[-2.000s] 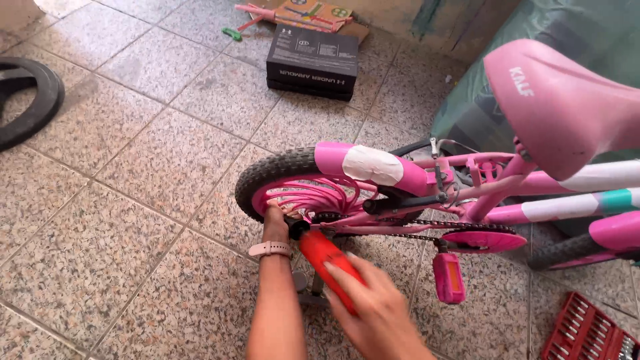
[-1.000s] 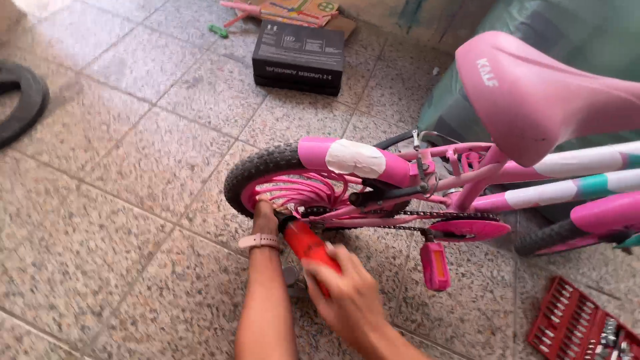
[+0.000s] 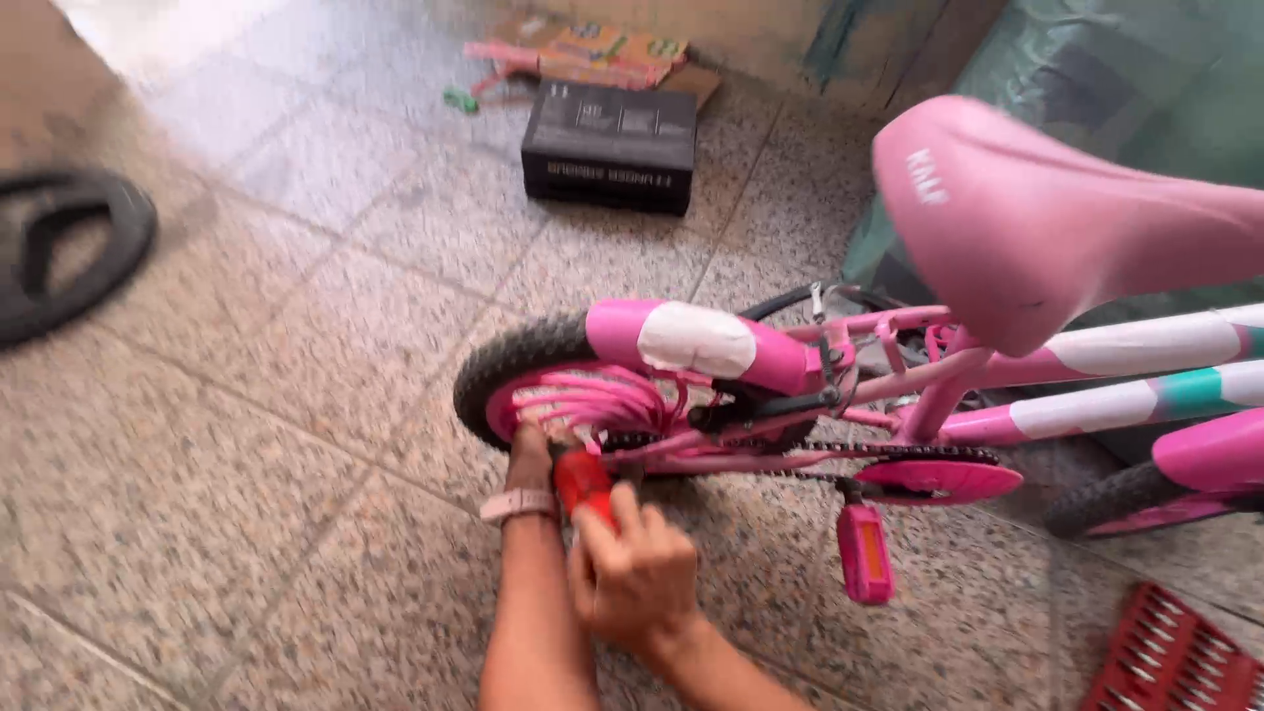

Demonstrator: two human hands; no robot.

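Note:
A pink child's bicycle point(image 3: 938, 400) stands on the tiled floor, its rear wheel point(image 3: 523, 380) at the centre of the view. My left hand point(image 3: 533, 449), with a pale band on the wrist, reaches to the wheel's hub; its fingers are partly hidden, so its grip cannot be told. A red tool handle point(image 3: 585, 482) with a dark front end points at the hub area. My right hand point(image 3: 637, 563) is closed around the rear of this handle. The chain point(image 3: 829, 447) and the pink pedal point(image 3: 866, 555) lie to the right of my hands.
A black shoe box point(image 3: 610, 148) lies behind the wheel, with cardboard point(image 3: 592, 54) beyond it. At the left is a black ring-shaped part point(image 3: 128, 222). A red case of bits point(image 3: 1165, 657) sits at the lower right. Green plastic sheeting point(image 3: 1106, 109) covers something behind the saddle point(image 3: 987, 207).
The red handle has swung from a slant towards a steeper line, and my right hand has moved left, closer to my left forearm.

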